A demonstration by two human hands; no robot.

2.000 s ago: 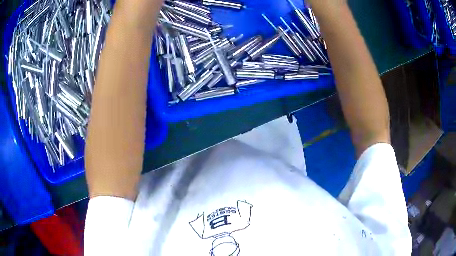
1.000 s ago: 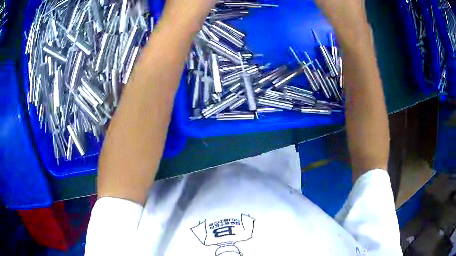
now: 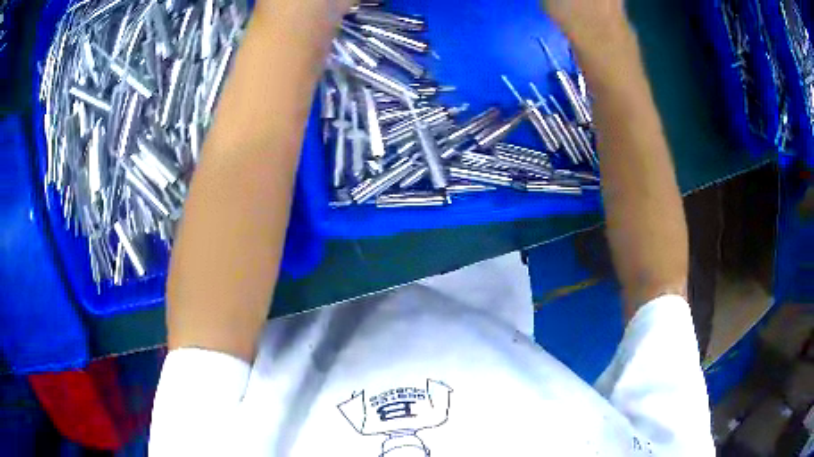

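Loose silver damper cylinders [image 3: 428,156] with thin rods lie in the middle blue tray [image 3: 464,217], piled at its left and along its near edge, with blue floor showing behind. The left blue tray [image 3: 116,299] is heaped with similar cylinders [image 3: 134,134]. My left forearm reaches up between the two heaps; only the wrist part of my left hand [image 3: 308,7] shows at the top edge. My right forearm crosses the middle tray's right side; my right hand [image 3: 585,9] is also cut off by the top edge. The fingers of both hands are out of the picture.
Narrow blue trays [image 3: 772,134] with silver parts stand at the far right on the dark green bench [image 3: 393,259]. A plain blue tray [image 3: 40,268] is at the left edge. Below are a red bin [image 3: 80,406], a brown open box [image 3: 736,259] and a blue floor.
Since two seconds ago, the trays have shifted rightward and slightly down in view. Since one second ago, they have shifted slightly back left and up. Both hands stay at the top edge.
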